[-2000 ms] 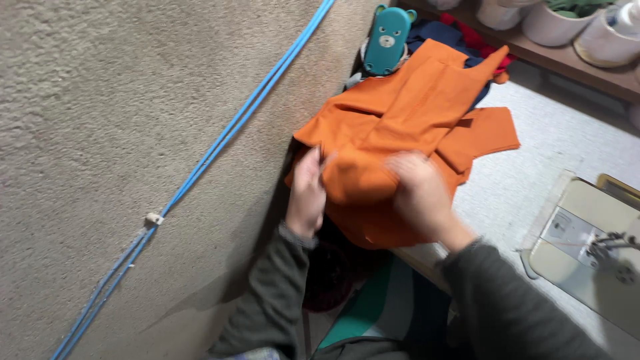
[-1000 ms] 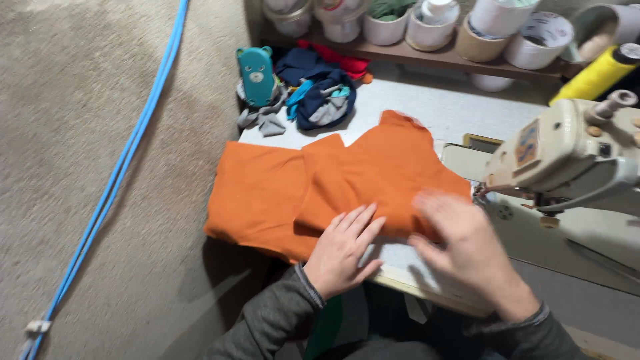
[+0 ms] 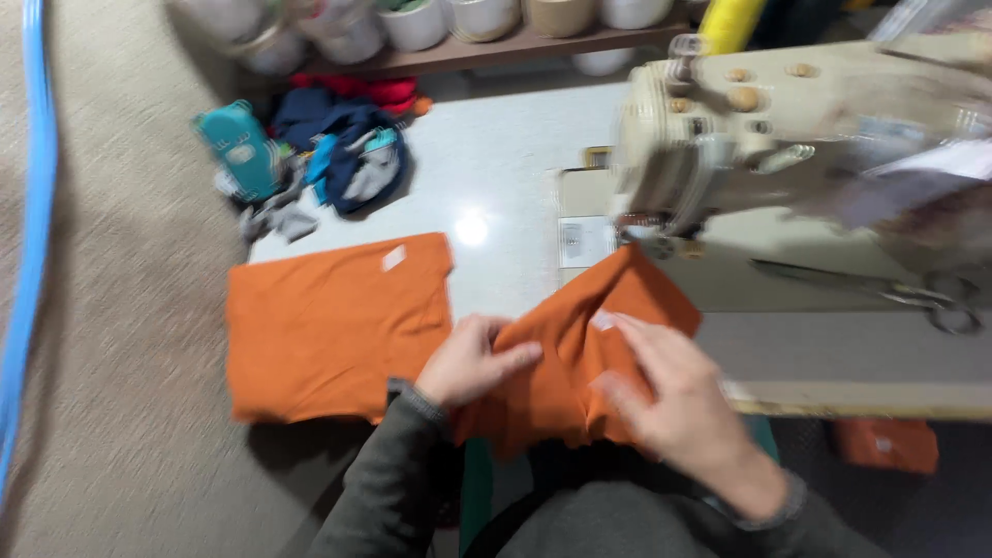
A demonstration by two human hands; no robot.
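An orange fabric piece (image 3: pixel 573 364) hangs over the table's front edge, its upper corner by the needle area of an industrial sewing machine (image 3: pixel 744 147). My left hand (image 3: pixel 473 360) grips its left edge between thumb and fingers. My right hand (image 3: pixel 674 387), blurred, is on its right part, fingertips at a small white tag (image 3: pixel 602 319); whether it pinches the cloth is hard to tell. Left of my hands lies a stack of folded orange fabric (image 3: pixel 333 333) with a small white patch on top.
Scissors (image 3: pixel 876 287) lie right of the machine head. Dark blue, grey and red cloth scraps (image 3: pixel 341 147) and a teal bear-faced case (image 3: pixel 240 151) sit at the back left. A shelf (image 3: pixel 465 54) with pots runs behind. Another orange piece (image 3: pixel 887 443) is low at right.
The view has shifted toward the machine. One orange piece is now held apart from the folded stack at left; a second ago my hands lay over orange cloth that overlapped it.
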